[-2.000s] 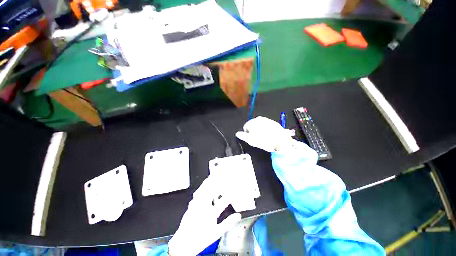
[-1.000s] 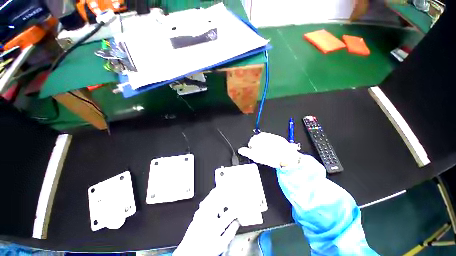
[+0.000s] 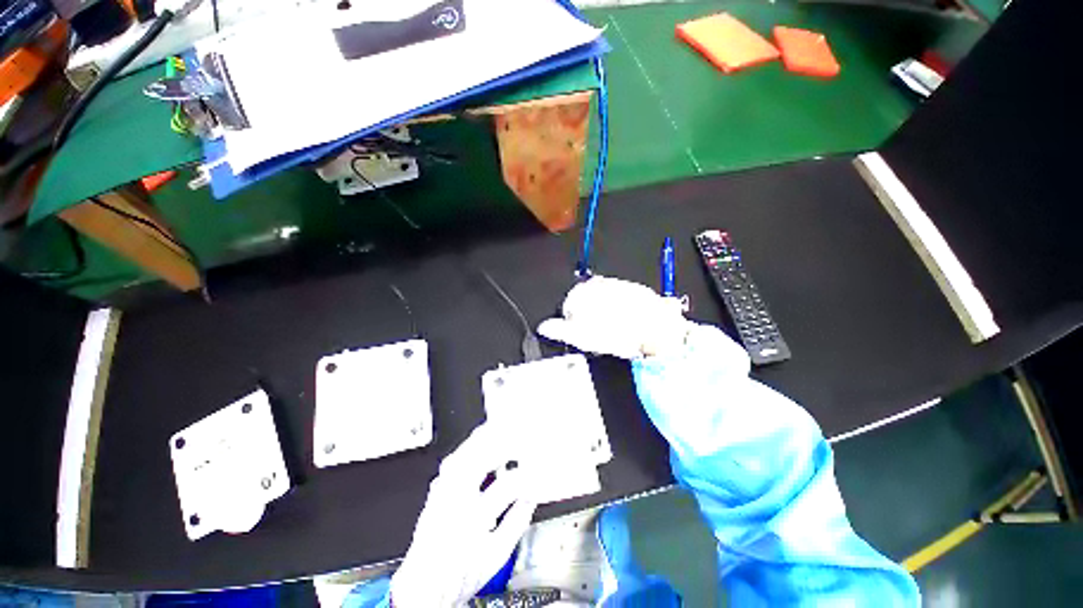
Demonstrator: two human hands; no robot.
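Three flat white square units lie in a row on the black surface: a left one (image 3: 226, 463), a middle one (image 3: 373, 401) and a right one (image 3: 552, 416). My left hand (image 3: 467, 511), in a white glove, is on the right unit's lower left edge; white glove and unit blend. A thin black lead (image 3: 530, 344) meets this unit's far edge. My right hand (image 3: 615, 317), also in a white glove, is just beyond the unit, fingers bent near the end of the blue cable (image 3: 599, 166). Whether its fingertips hold anything is hidden.
A remote control (image 3: 742, 297) and a blue pen (image 3: 669, 267) lie right of my right hand. A clipboard with papers (image 3: 297, 95) lies on the raised shelf. Orange pads (image 3: 727, 42) lie on the green bench. White edge strips (image 3: 929, 246) stand left and right, beside black partitions.
The camera view has shifted. The blue cable's lower end now shows just beyond my right hand, where two seconds ago it ran down behind that hand. My left hand stays on the right unit.
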